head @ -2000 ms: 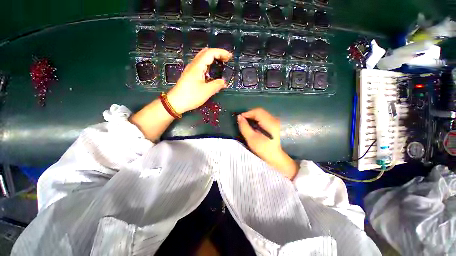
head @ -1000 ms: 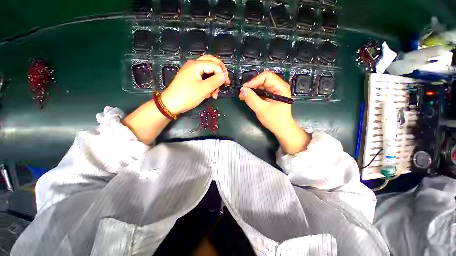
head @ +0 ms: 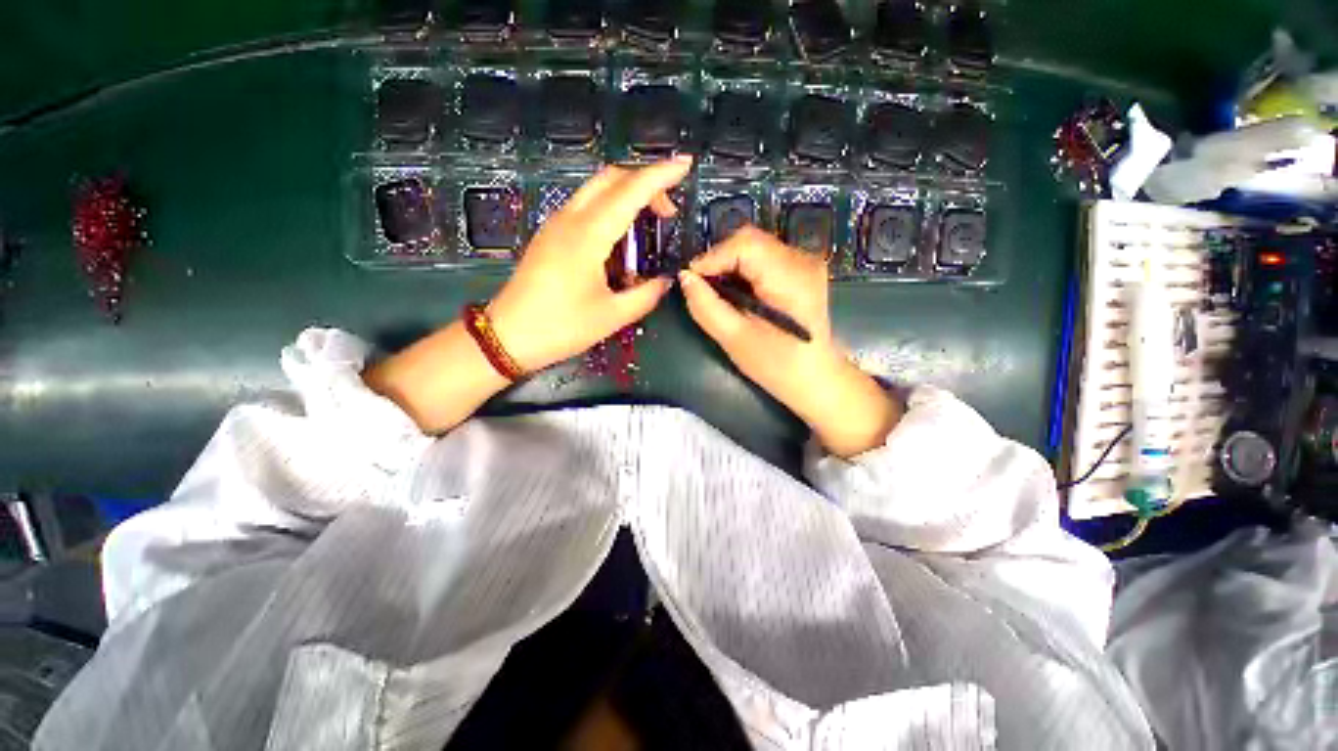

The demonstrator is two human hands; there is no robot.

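Note:
My left hand (head: 580,279) holds a small black housing (head: 640,247) between thumb and fingers, over the front row of the clear blister tray (head: 558,264). My right hand (head: 763,301) holds a thin dark pen-like tool (head: 766,311), its tip end close to the housing and my left thumb. The exact contact is too small to tell. Black housings (head: 889,235) sit in the tray pockets in rows. A small pile of red parts (head: 619,357) lies on the green mat, partly hidden by my left hand.
Another red pile (head: 107,242) lies at far left, and one (head: 1086,144) at the back right. At right, a white ribbed rack (head: 1103,367) bears a syringe (head: 1153,396), beside a black controller (head: 1265,352). White wipes (head: 1218,165) lie behind it. A pale striped sleeve (head: 1233,616) shows lower right.
Since one second ago my left hand has opened out around the housing, now more visible. The tool has tilted, its rear end lower and more to the left. Both hands stay close together.

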